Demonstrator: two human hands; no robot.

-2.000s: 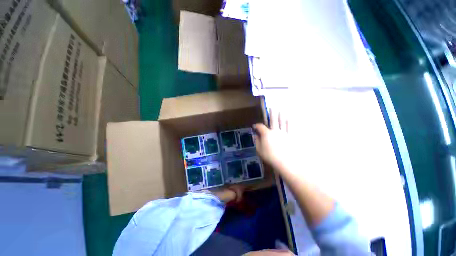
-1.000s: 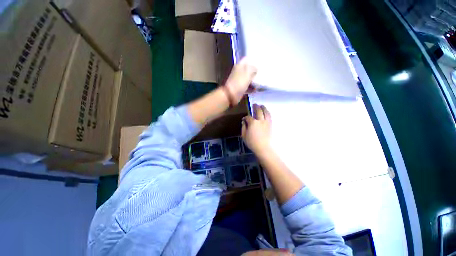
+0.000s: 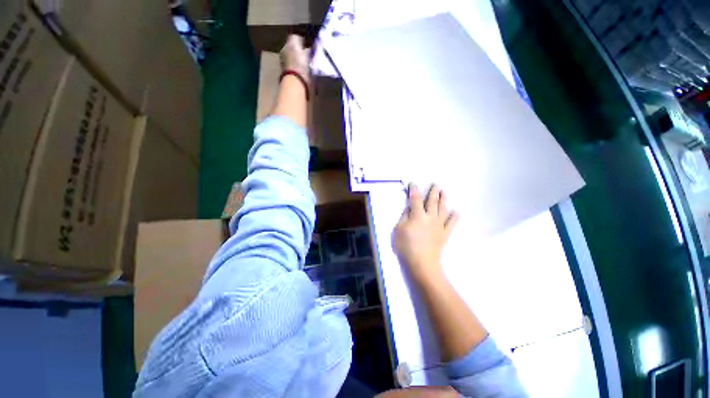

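A large plain grey board sheet [image 3: 467, 116] lies turned at an angle on the white bench, over other sheets. My right hand [image 3: 424, 229] rests palm down at its near left edge, fingers apart. My left hand [image 3: 296, 58] is stretched out to the bench's far left edge, beside patterned printed sheets [image 3: 331, 50]. Its fingers are small and blurred, so its grip cannot be told. The open carton [image 3: 183, 272] below the bench holds units with dark and green areas [image 3: 339, 249], partly hidden by my left sleeve.
Tall stacked brown cartons [image 3: 86, 155] stand at the left. More open cartons [image 3: 268, 82] stand beyond my left forearm. The white bench top [image 3: 498, 288] has a blue-grey rim at its right. Green floor [image 3: 218, 132] shows between the cartons.
The grey sheet has turned and shifted, its near right corner now further right and nearer. My left hand has left the sheet's near left corner and moved far forward. My right hand stays at the sheet's edge.
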